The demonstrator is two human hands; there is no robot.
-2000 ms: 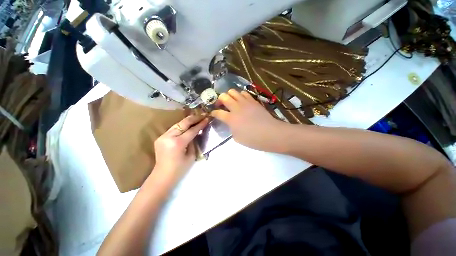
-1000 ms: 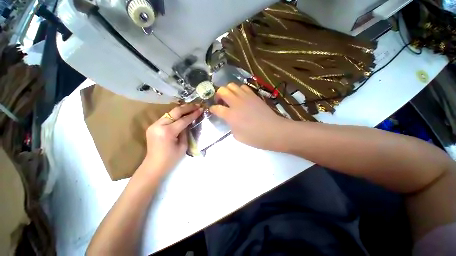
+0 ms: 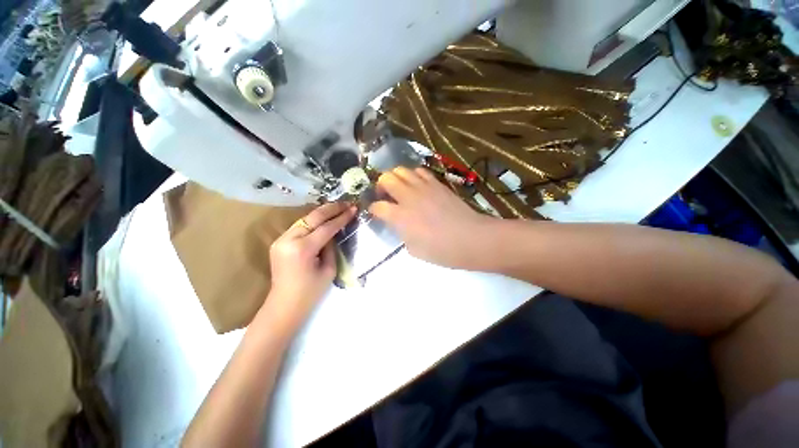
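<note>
A tan-brown fabric panel (image 3: pixel 232 254) lies left of the needle area, its right edge under my left hand and its far part under the white sewing machine head (image 3: pixel 219 131). My left hand (image 3: pixel 302 258), with a ring, has its fingertips on the panel edge by the presser foot. My right hand (image 3: pixel 420 210) is bent, fingertips close to the cream disc (image 3: pixel 354 181); what they touch is hidden. The fingertips of both hands nearly meet. The shiny needle plate (image 3: pixel 375 241) shows between and below them. The needle and seam cannot be made out.
A fan of brown zippers (image 3: pixel 517 105) with gold lines lies right of the needle, with red snips (image 3: pixel 457 168) at its near edge. A black cable (image 3: pixel 644 124) crosses the white table (image 3: pixel 420 324). Dark brown bundles (image 3: pixel 44 201) are at far left, a second zipper pile (image 3: pixel 745 44) at far right.
The camera view has shifted. The panel sits slightly farther in toward the machine than two seconds ago. Both hands stay at the presser foot with little visible change.
</note>
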